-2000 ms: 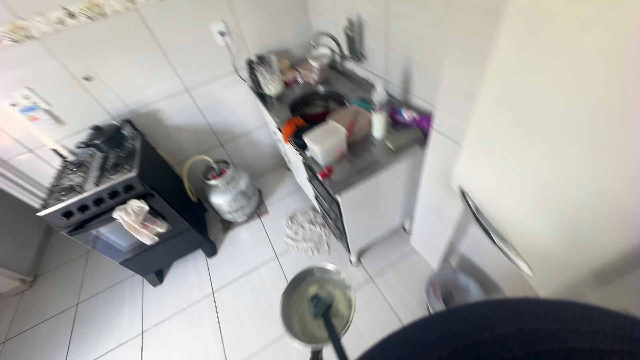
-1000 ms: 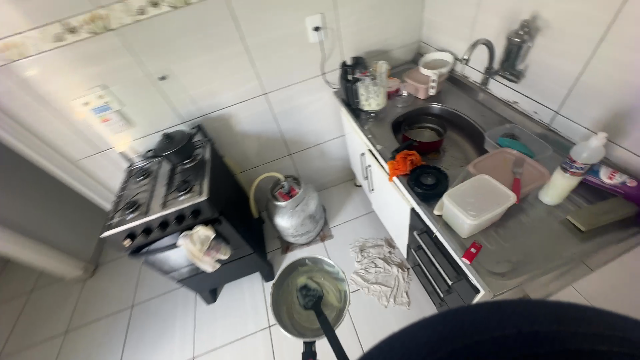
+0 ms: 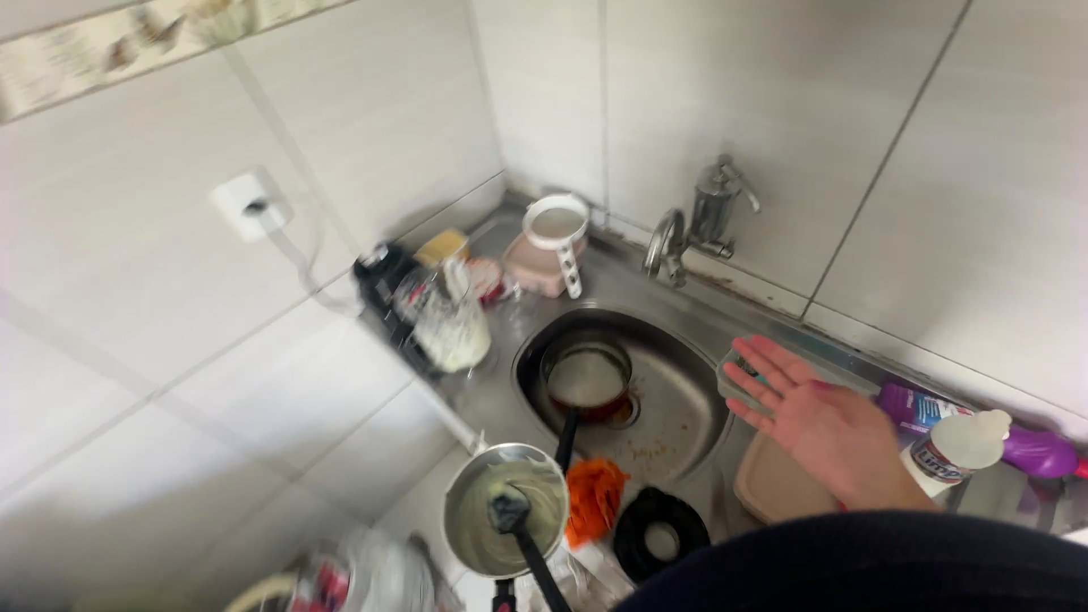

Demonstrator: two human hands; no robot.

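Note:
My right hand (image 3: 829, 425) is stretched over the right of the sink, palm up, fingers apart, holding nothing. Beneath it are a clear plastic container (image 3: 738, 387) and a pinkish plastic tub (image 3: 769, 484). At the lower middle is a metal saucepan (image 3: 455, 535) with creamy mixture and a dark spatula (image 3: 510, 510) in it; its handle runs out of the bottom edge. My left hand is out of view. A dark-handled red pan (image 3: 586, 378) with pale liquid sits in the steel sink basin (image 3: 680, 425). An orange cloth (image 3: 595, 501) and a black ring-shaped part (image 3: 659, 535) lie at the near edge.
A blender jug (image 3: 450, 327) with white residue stands at the counter's left end. Behind the basin are a white strainer (image 3: 557, 221), a curved faucet (image 3: 667, 242) and a metal dispenser (image 3: 714, 204). A white bottle (image 3: 956, 450) and a purple bottle (image 3: 922, 408) are at right. A gas cylinder (image 3: 382, 569) is below left.
The view has moved close to the sink, and the stove has left it. My right hand has come into view above the counter. The saucepan now appears beside the sink's near edge.

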